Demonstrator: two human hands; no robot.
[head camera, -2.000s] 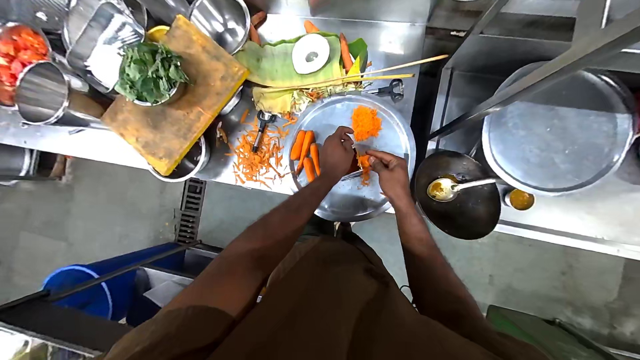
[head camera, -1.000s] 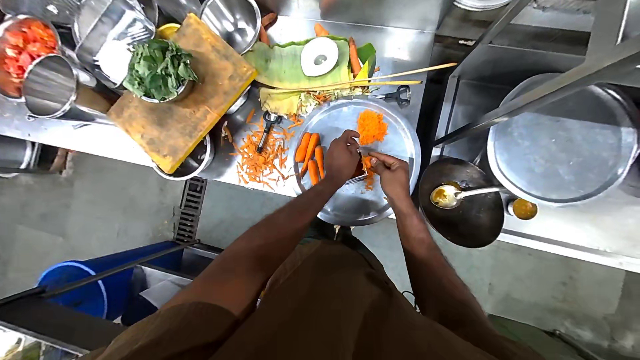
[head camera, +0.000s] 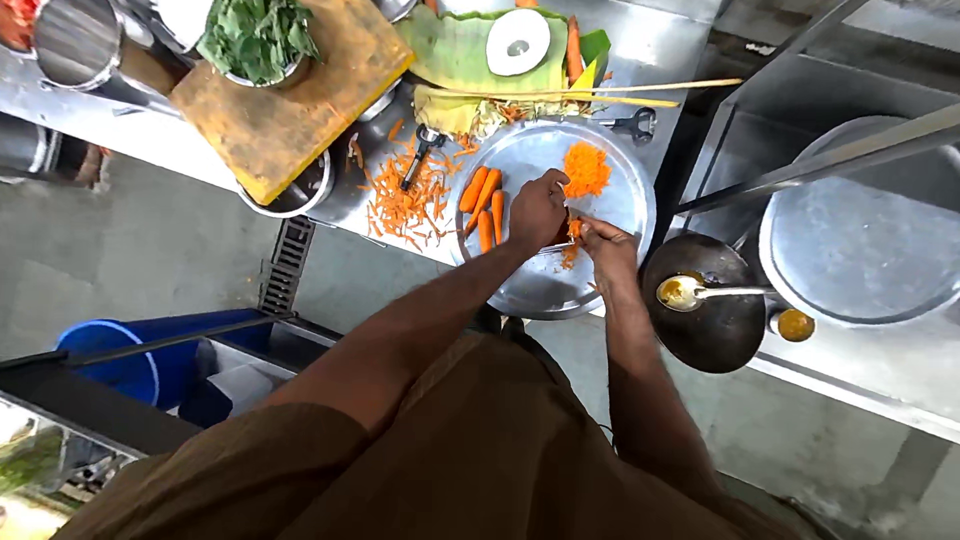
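My left hand (head camera: 538, 210) is closed on a grater, mostly hidden beneath it, over a round steel tray (head camera: 555, 296). Close on its right, my right hand (head camera: 606, 244) pinches a small orange carrot piece (head camera: 575, 228) against the grater's side. Grated carrot (head camera: 586, 170) lies in a heap on the tray beyond my hands, with a few more shreds under the grater. Several peeled carrots (head camera: 486, 196) rest at the tray's left. Carrot peelings (head camera: 401, 202) are scattered on the steel counter outside the tray, with a black-handled peeler (head camera: 422, 156) lying on them.
A wooden board (head camera: 300, 112) with a bowl of green leaves (head camera: 259, 37) stands at the left. Beyond the tray are a banana leaf (head camera: 450, 56), a white ring-shaped object (head camera: 517, 43) and long sticks (head camera: 637, 89). At right sit a dark wok (head camera: 712, 330) with a spoon (head camera: 680, 293) and a large round tray (head camera: 862, 247).
A hand seen at the far left edge of the counter one second ago is out of view or no longer distinct. My hands remain together over the tray.
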